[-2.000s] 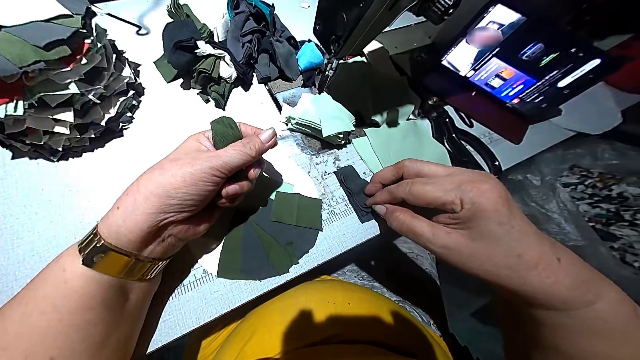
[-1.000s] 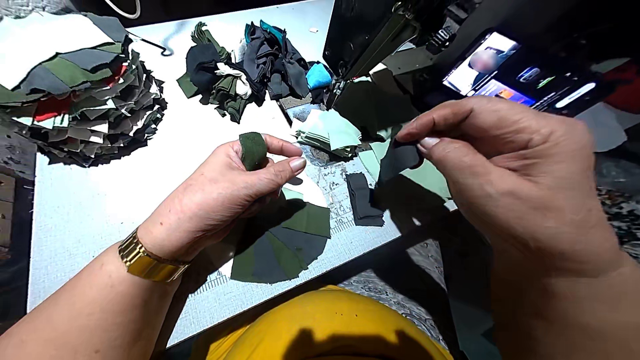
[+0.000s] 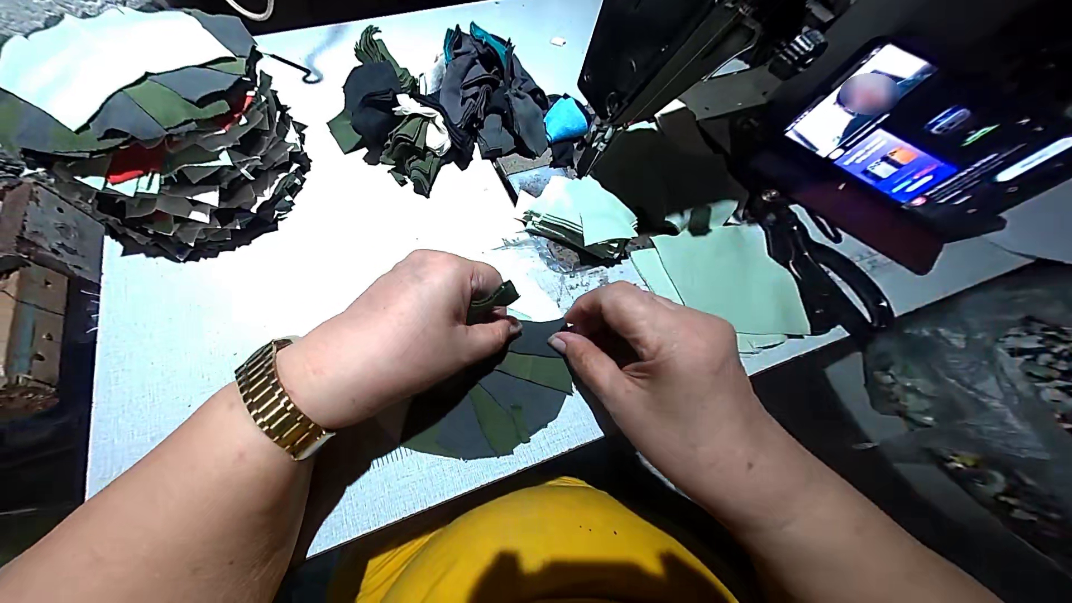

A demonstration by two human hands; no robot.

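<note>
My left hand, with a gold watch on its wrist, pinches a folded bunch of dark green fabric pieces. My right hand holds the edge of a dark grey fabric piece between thumb and forefinger. That piece lies over the upper right part of a fan-shaped round of overlapping green and grey fabric pieces on the white table. My left hand and its shadow hide part of the round. The dark grey stack at the right is hidden behind my right hand.
A tall pile of layered fabric rounds stands at the left. Behind are bundled dark scraps, a light green stack and a sewing machine. Black-handled scissors, pale green cloth and a lit phone are at the right.
My right hand has carried a dark grey piece from near the small dark stack to the round. My left hand keeps hold of the dark green pieces.
</note>
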